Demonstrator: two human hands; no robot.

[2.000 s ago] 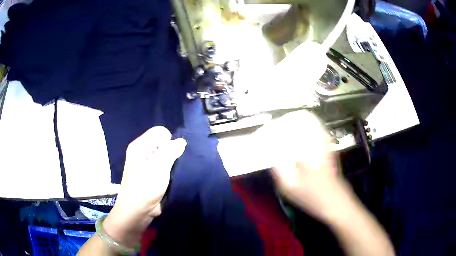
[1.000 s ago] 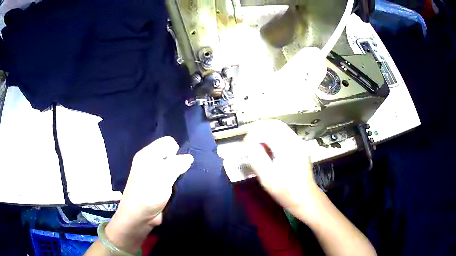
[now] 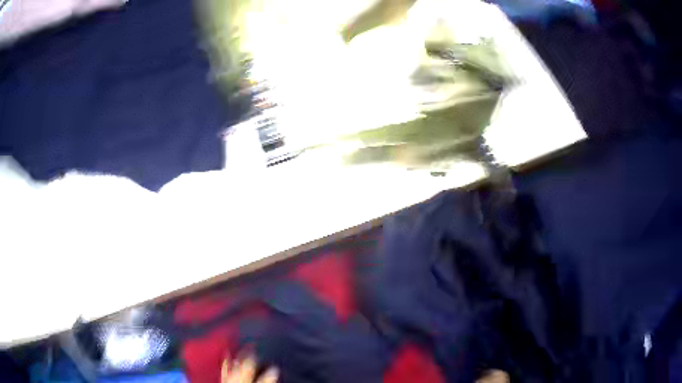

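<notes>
Dark navy cloth [image 3: 321, 340] lies over the red-clothed lap below the table edge, blurred. My left hand [image 3: 248, 371] shows only as fingertips at the bottom edge, beside this cloth; its grip is hidden. My right hand [image 3: 492, 376] is a small cut-off patch at the bottom, against dark cloth; its grip is also hidden. The olive-green sewing machine [image 3: 441, 131] is blurred and partly lost in lamp glare. No cloth hangs toward the lap from its needle area [image 3: 267, 127].
A navy garment stack [image 3: 112, 105] lies left of the machine on the white table [image 3: 187, 232]. The table's front edge runs between the machine and the lap. More dark cloth [image 3: 628, 224] is at the right. Something blue [image 3: 142, 376] is at the lower left.
The cloth under the needle area has left the machine and navy cloth now lies on the lap. Both hands have moved down to the bottom edge. The view has shifted and blurred.
</notes>
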